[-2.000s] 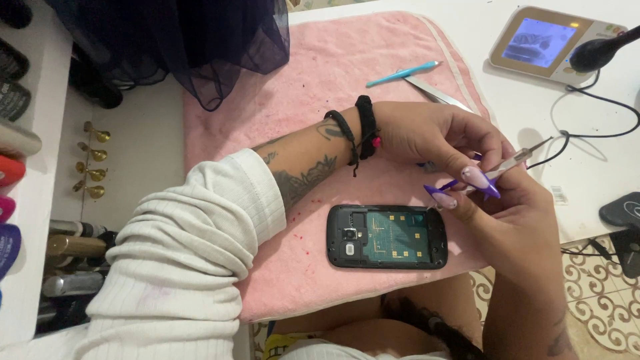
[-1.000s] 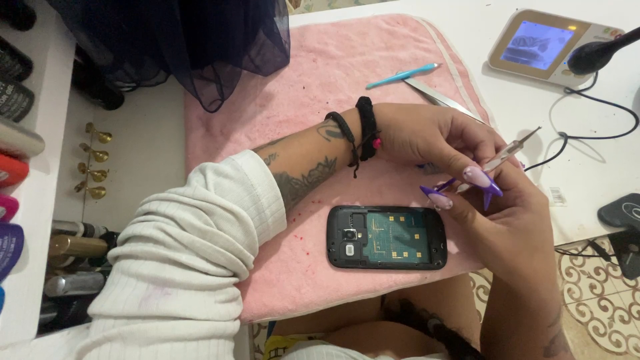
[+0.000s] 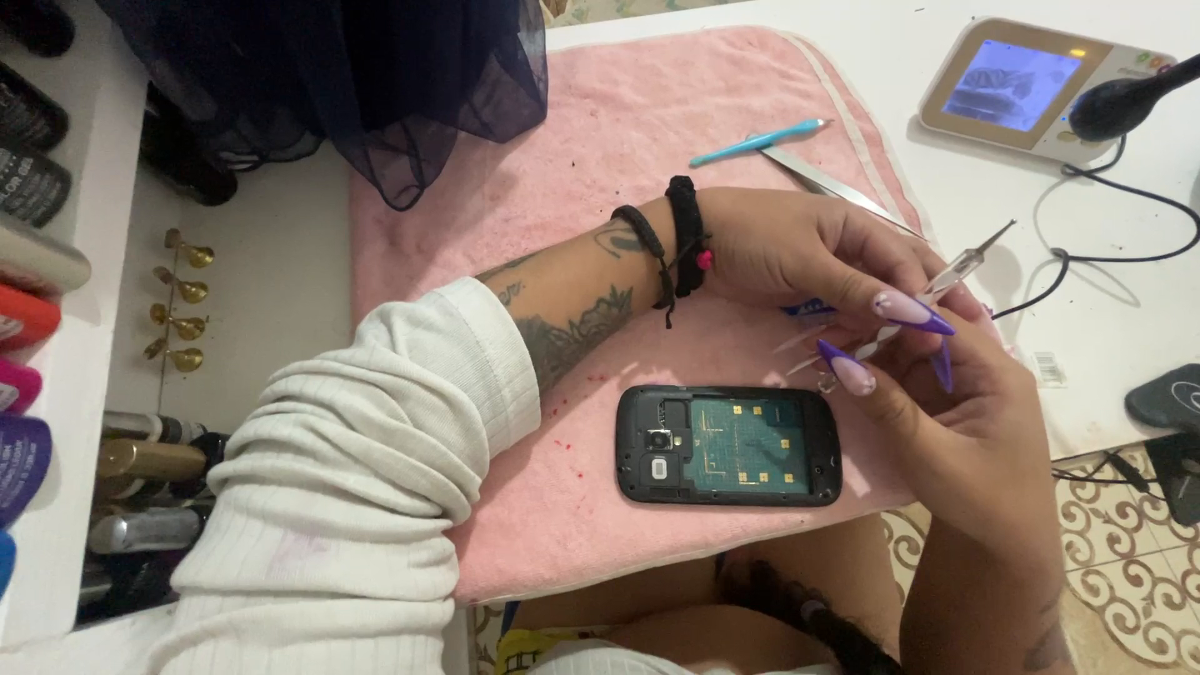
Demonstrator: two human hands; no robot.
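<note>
My left hand (image 3: 825, 248) and my right hand (image 3: 947, 412) meet above the right side of a pink towel (image 3: 506, 534). Both have fingers on a slim clear-handled tool (image 3: 956, 272) with a thin metal tip that points up and right. A pointed end shows below the fingertips; whether it is the same tool's other end, I cannot tell. My nails are long and purple-tipped. Below my hands lies an opened black mobile phone (image 3: 664, 483), its camera and green inner board showing. Beyond my left wrist rest a light blue stick tool (image 3: 750, 145) and metal tweezers (image 3: 834, 187).
A monitor with a lit screen (image 3: 1012, 84) stands at the back right, beside a black microphone-like object (image 3: 1116, 108) and a looping black cable (image 3: 1139, 258). Bottles of nail polish (image 3: 28, 314) fill the left shelf. Dark sheer cloth (image 3: 375, 84) hangs at the top left.
The clear-handled tool has turned between my fingers, and its metal tip points more steeply upward than before. The phone, tweezers and blue tool have stayed in place.
</note>
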